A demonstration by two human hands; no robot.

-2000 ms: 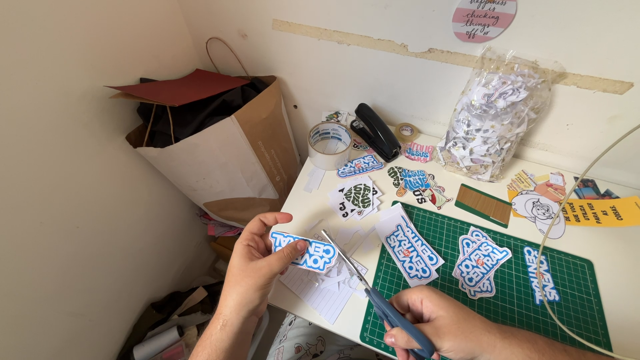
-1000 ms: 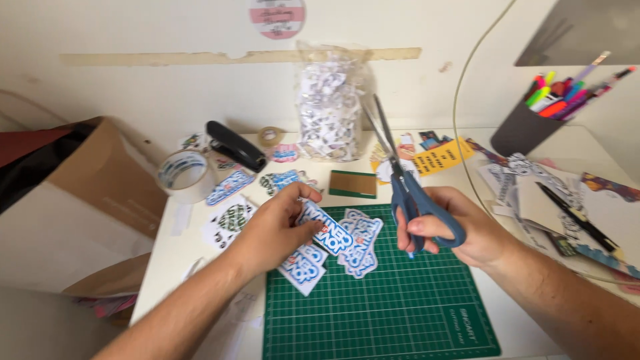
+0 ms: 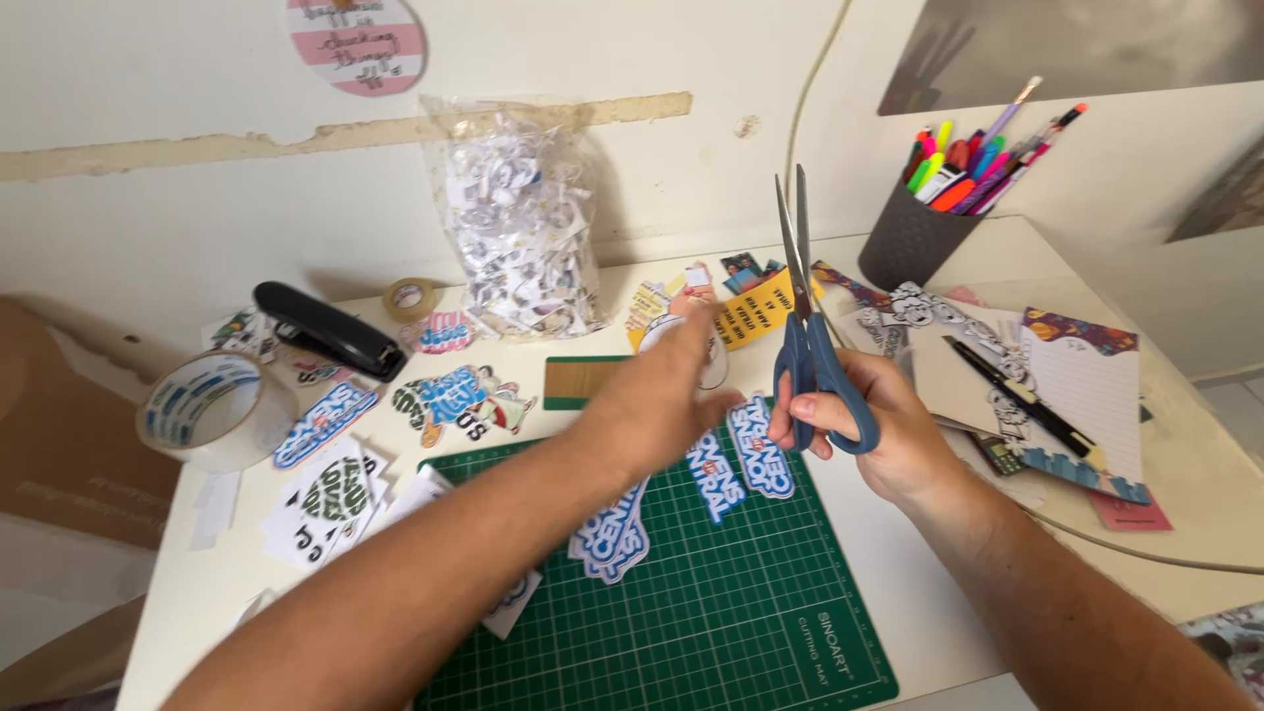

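Observation:
My right hand (image 3: 859, 415) grips a pair of blue-handled scissors (image 3: 805, 326), blades pointing up and slightly parted. Blurred by motion, my left hand (image 3: 662, 395) reaches over the top edge of the green cutting mat (image 3: 691, 612); whether it holds anything cannot be told. Just beyond its fingers, two blue-and-white lettered stickers lie side by side, one (image 3: 762, 459) nearest the scissors and the other (image 3: 716, 484) to its left. A stack of similar stickers (image 3: 612, 543) lies below my left forearm, and part of a white sticker sheet (image 3: 513, 607) shows beneath that arm.
Along the back stand a black stapler (image 3: 326, 331), a bag of paper scraps (image 3: 523, 227) and a dark pen cup (image 3: 918, 232). A wide tape roll (image 3: 217, 410) is at left. At right lie a notepad (image 3: 1081, 395) and a black pen (image 3: 1027, 400). A cable crosses the right side.
My left hand has moved right across the mat, beyond the sticker stack. One second ago it held a lettered sticker. The scissors remain in my right hand, and the view has swung right since the first frame.

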